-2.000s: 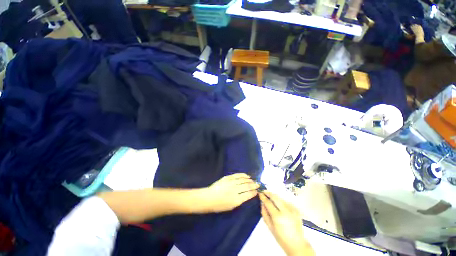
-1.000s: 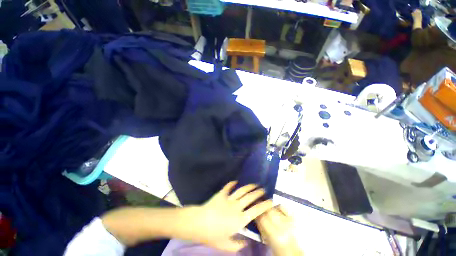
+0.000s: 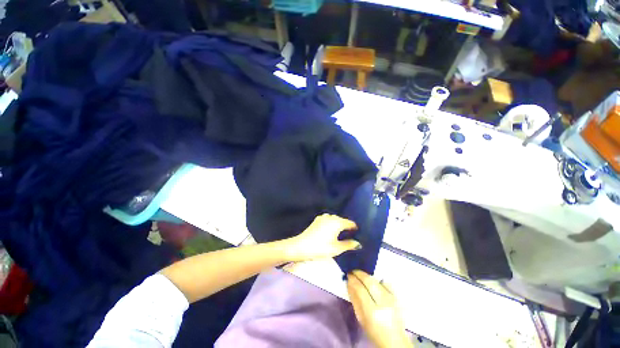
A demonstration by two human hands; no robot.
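The garment piece (image 3: 285,187), navy with black panels, lies on the white table with its narrow right edge under the presser foot (image 3: 385,187) of the white sewing machine (image 3: 503,173). My left hand (image 3: 325,238) rests on the cloth near its front edge, thumb and fingers curled around a fold. My right hand (image 3: 372,299) pinches the near corner of the cloth, just in front of the needle area. The needle itself is too small to make out.
A large navy and black garment pile (image 3: 88,129) covers the left, over a turquoise basket rim (image 3: 153,207). A black flat pad (image 3: 479,241) lies below the machine arm. A white spool (image 3: 525,122) and orange-white box (image 3: 605,132) stand right. Lavender cloth (image 3: 292,316) covers my lap.
The cloth has moved from under my hands to the presser foot, its edge now straight toward me. My hands moved nearer to me, then apart, the right one now at the cloth's corner.
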